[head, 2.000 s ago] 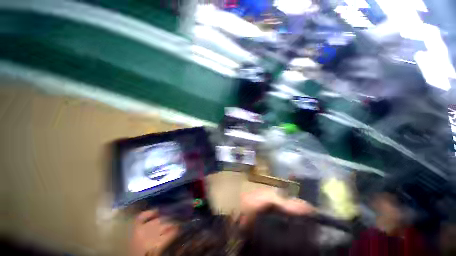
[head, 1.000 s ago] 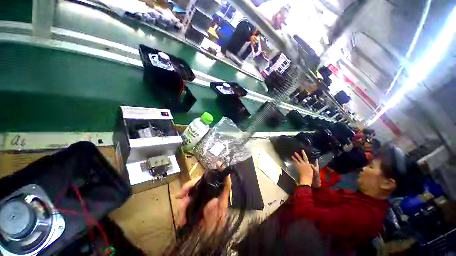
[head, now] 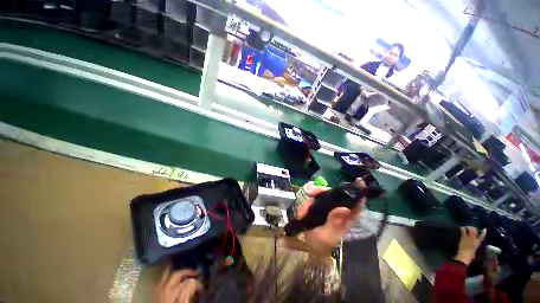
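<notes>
An opened black speaker cabinet (head: 142, 228) lies at lower centre-left. A driver with a round grey magnet (head: 182, 214) sits in its upper shell, and red wires (head: 227, 228) run to a small green-dotted part (head: 229, 260) in the lower shell. My left hand (head: 179, 287) is at the lower shell's near edge, partly cut off and blurred; its grip is unclear. My right hand (head: 331, 228) is raised right of the cabinet, closed around a black electric screwdriver (head: 322, 208) held slanting. Dark hair hides part of the lower middle.
A white-and-black screw feeder (head: 272, 195) and a green-capped bottle (head: 307, 192) stand behind my right hand, with clear plastic (head: 364, 225) beside it. Yellow paper (head: 402, 263) lies right. The green belt (head: 237, 142) carries opened cabinets. Another worker's hand (head: 469, 244) is at right.
The view has swung left, bringing the whole cabinet into sight, and my left hand now shows. My right hand has raised the screwdriver, now slanting in front of the bottle.
</notes>
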